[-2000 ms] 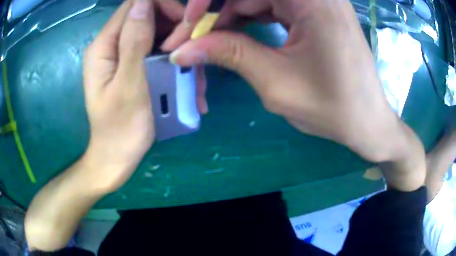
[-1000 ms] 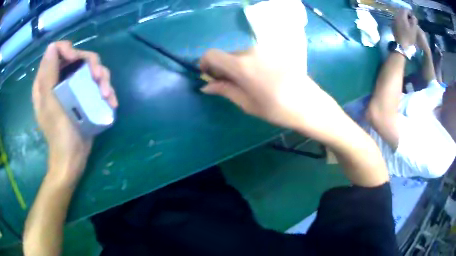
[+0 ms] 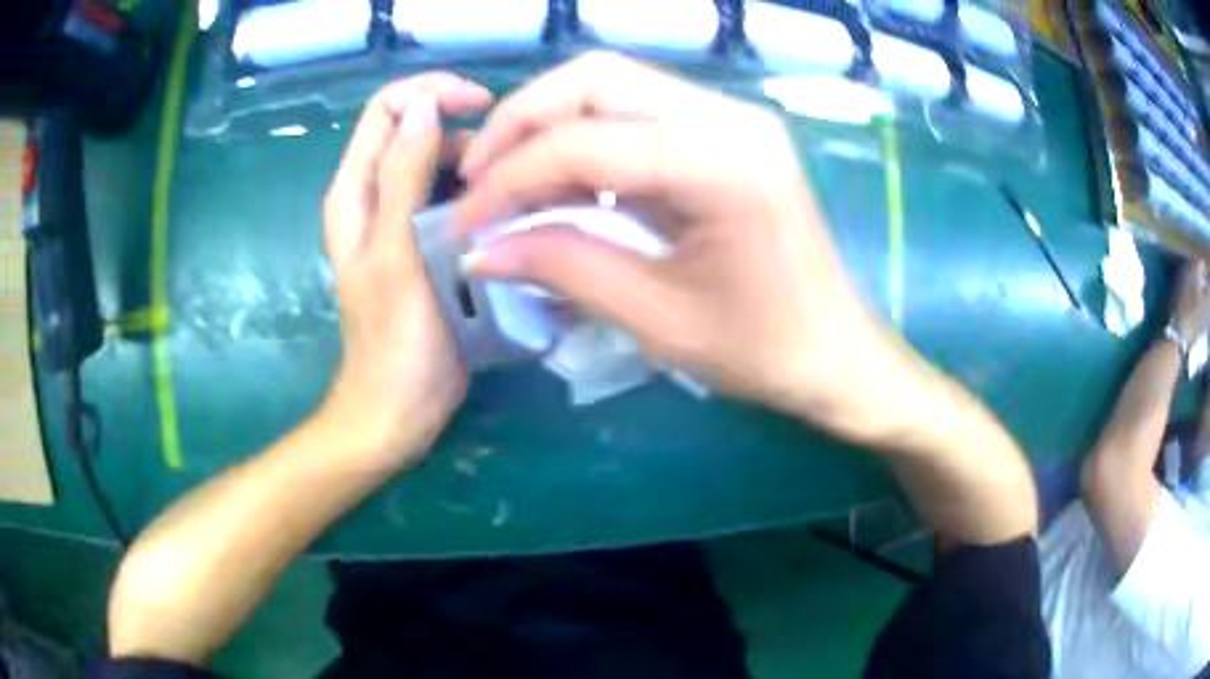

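Observation:
A silver-grey housing (image 3: 459, 288) with a small dark slot is held upright in my left hand (image 3: 385, 285), above the green mat. My right hand (image 3: 717, 239) is at the right side of the housing, slightly blurred, with its fingers at the upper edge. It holds a white cloth (image 3: 604, 365), which hangs below the fingers and lies against the housing. The housing's top and right side are partly hidden by my right fingers.
A clear blister tray (image 3: 584, 100) with pale housings spans the far edge. A heat gun (image 3: 56, 252) with its cord lies left beside a cardboard sheet (image 3: 20, 332). A thin dark stick (image 3: 1044, 249) lies right. Another person's arm (image 3: 1128, 438) is at far right.
The thin brush in my right hand is replaced by the white cloth, which lay on the mat. My right hand has come back to the housing. The view has turned left.

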